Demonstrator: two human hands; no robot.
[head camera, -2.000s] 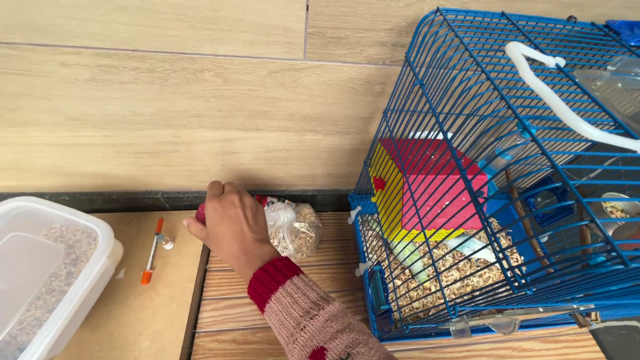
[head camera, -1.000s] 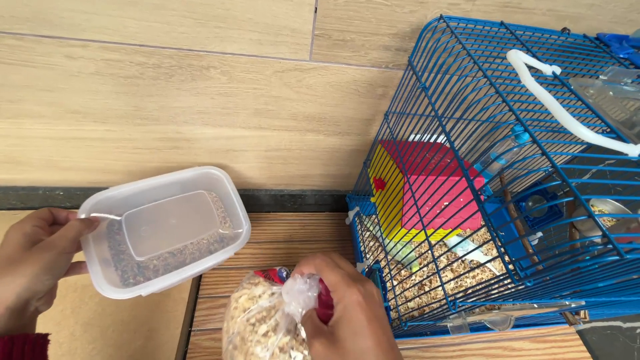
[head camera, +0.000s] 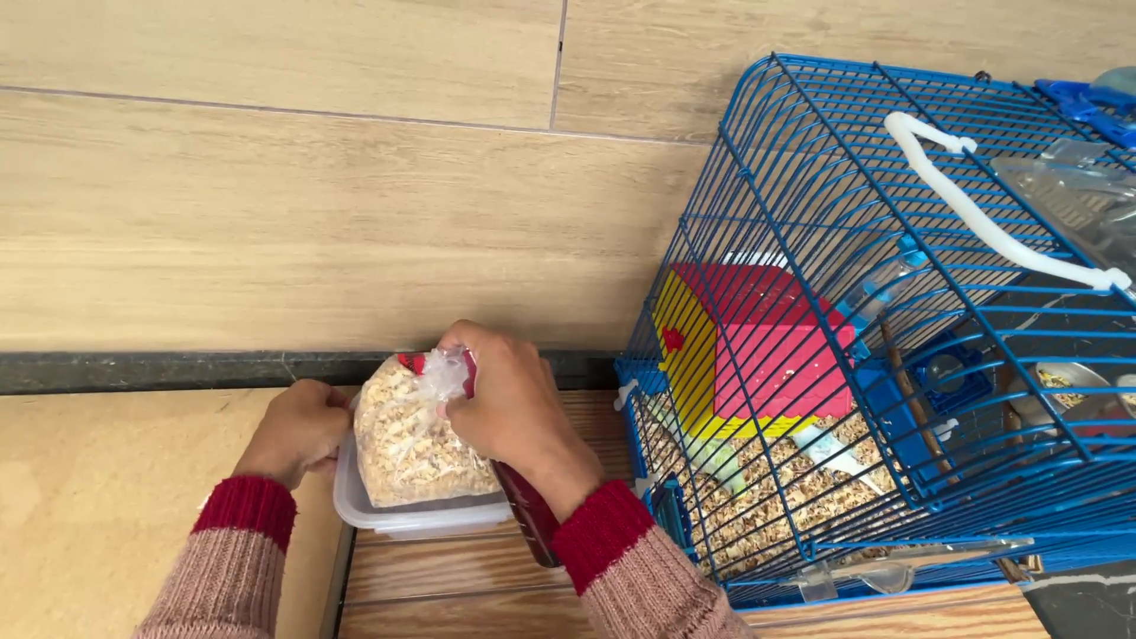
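Note:
My right hand (head camera: 510, 399) grips the gathered neck of a clear plastic bag of wood shavings (head camera: 422, 435), with a dark red item, partly hidden, under the palm. The bag is over a clear plastic container (head camera: 426, 522), which stands on the wood-slat surface and is mostly covered by it. My left hand (head camera: 302, 426) pinches the container's left rim. To the right stands a blue wire cage (head camera: 781, 231) with a pink and yellow plastic house (head camera: 772, 355). Beside the house, on shavings, are a green bird (head camera: 717, 457) and a pale blue bird (head camera: 834, 453).
A light wooden board (head camera: 106, 506) lies at the left. Behind runs a dark ledge (head camera: 177, 371) along the wood-look tiled wall (head camera: 337, 222). Inside the cage are a water bottle (head camera: 887, 280), a perch and a seed cup (head camera: 1061, 390). A white handle (head camera: 985, 217) tops the cage.
The container has moved right, off the board onto the slatted surface, with my left hand at its rim. My right hand has brought the bag of shavings over it.

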